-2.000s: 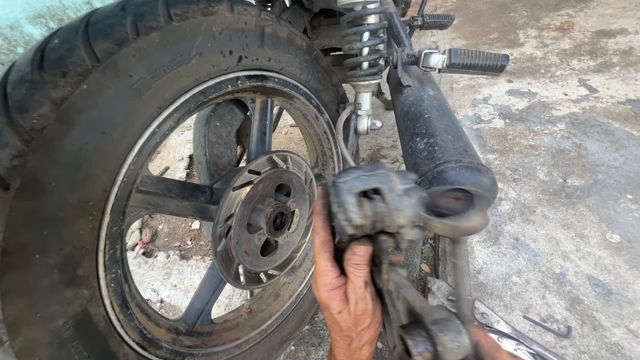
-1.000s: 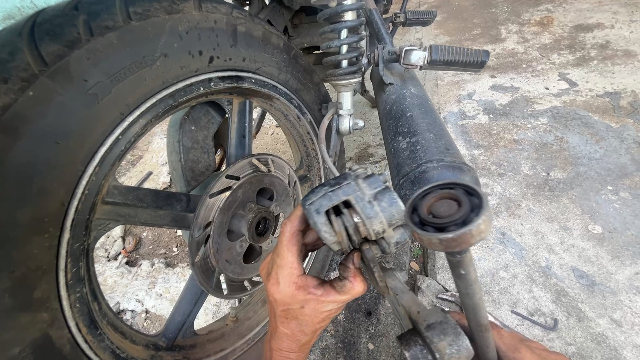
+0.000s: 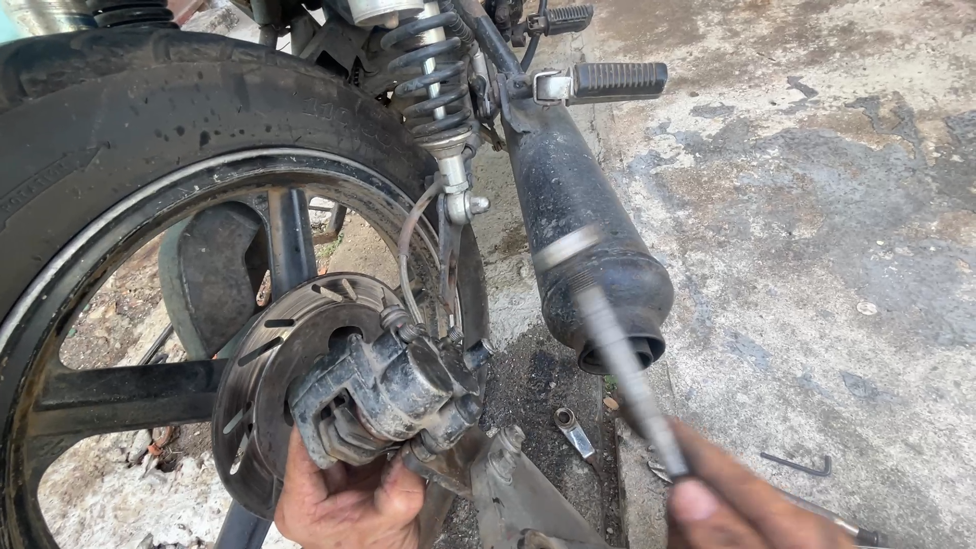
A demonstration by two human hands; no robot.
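My left hand (image 3: 351, 499) holds a black brake caliper (image 3: 396, 389) from below, thumb and fingers around its lower side. The caliper overlaps the slotted brake disc (image 3: 305, 313) of a motorcycle's wheel; whether it straddles the disc edge I cannot tell. A metal bracket arm (image 3: 526, 488) lies below the caliper's right side. Over the exhaust muffler, my right hand (image 3: 732, 496) grips a long metal axle rod (image 3: 629, 374), tilted up-left, blurred, with threads at its far end. A blurred silver piece (image 3: 568, 248) shows just beyond that end; I cannot tell whether they touch.
The exhaust muffler (image 3: 579, 198) stands between the wheel (image 3: 69, 305) and the concrete, beside a coil-spring shock absorber (image 3: 435, 84). A footpeg (image 3: 618, 81) juts right. A ring-ended wrench (image 3: 576, 435) and a hex key (image 3: 797, 463) lie on the ground.
My left hand has brought the caliper leftward, in front of the brake disc. My right hand has come further into view with the rod, now tilted across the muffler's end. The view has shifted closer.
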